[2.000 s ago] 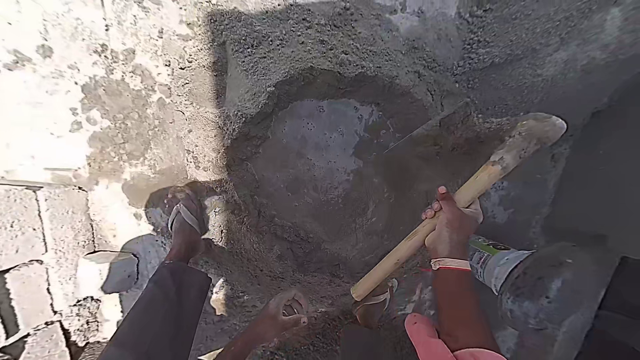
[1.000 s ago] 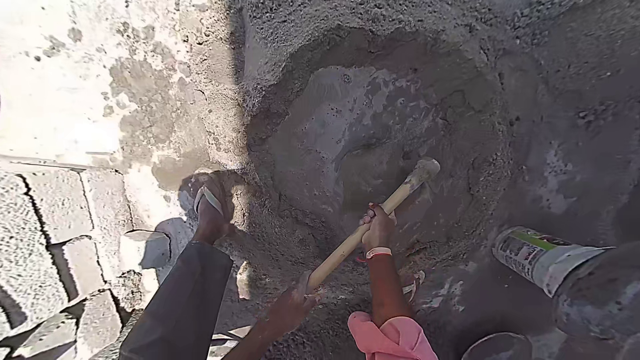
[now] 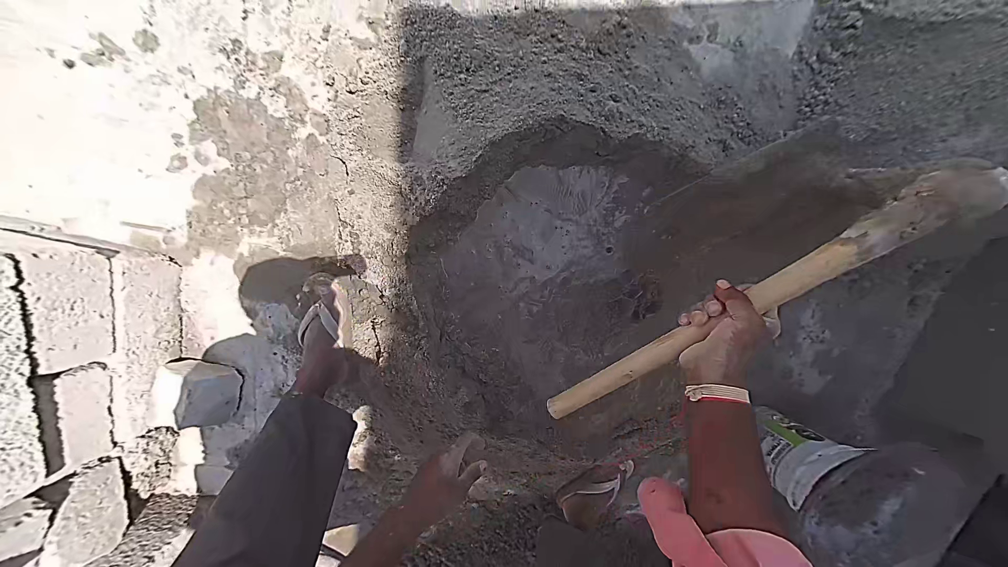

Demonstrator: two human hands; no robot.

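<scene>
My right hand (image 3: pixel 728 327) grips the middle of a thick wooden handle (image 3: pixel 630 376), which slants up to the right over the mortar. At the handle's far end a broad, mortar-coated hoe blade (image 3: pixel 732 197) shows dimly against the grey mix. My left hand (image 3: pixel 453 476) is off the handle, below and left of its near end, fingers apart and holding nothing. Wet mortar (image 3: pixel 543 228) lies pooled inside a ring of damp sand and cement mix (image 3: pixel 504 94).
My sandalled feet (image 3: pixel 319 339) (image 3: pixel 594 492) stand at the ring's near edge. Concrete blocks (image 3: pixel 71 307) and a loose broken piece (image 3: pixel 206 391) lie on the left. A mortar-smeared plastic bucket (image 3: pixel 803 457) is at lower right.
My left hand has let go of the handle's near end. The right hand has moved right and the hoe with it, its head now at the upper right.
</scene>
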